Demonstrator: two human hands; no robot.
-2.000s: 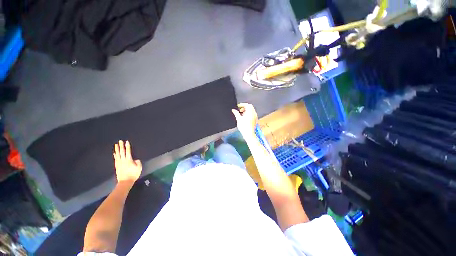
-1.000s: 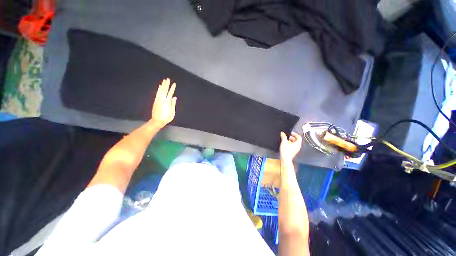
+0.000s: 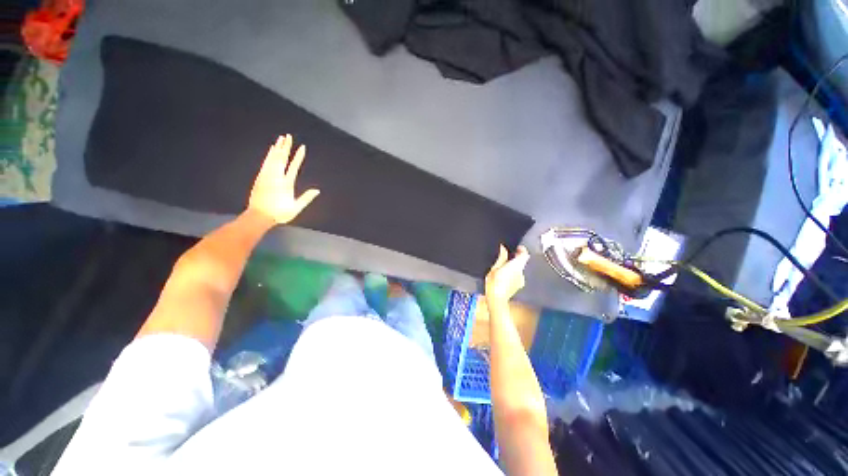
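Note:
A black trouser leg (image 3: 372, 191) lies flat and lengthwise on the grey pressing table (image 3: 372, 84), its wide end at the left and its narrow hem at the right. My left hand (image 3: 276, 186) lies flat on the cloth near its front edge, fingers spread, holding nothing. My right hand (image 3: 505, 275) is at the near corner of the hem, thumb and finger pinching the cloth edge. The steam iron (image 3: 595, 263) stands just right of the hem, its handle orange-brown, touched by neither hand.
A crumpled black garment heap (image 3: 521, 42) lies along the far side. A yellow hose (image 3: 725, 290) and black cable run right from the iron. A blue crate (image 3: 558, 358) with cardboard stands below the near edge. An orange-red bag (image 3: 51, 30) is at far left. Dark garments (image 3: 669, 442) fill the lower right.
The view has turned since the oldest frame. Since the last one, my left hand has moved slightly toward the wide end and its thumb has spread. My right hand stays at the hem corner.

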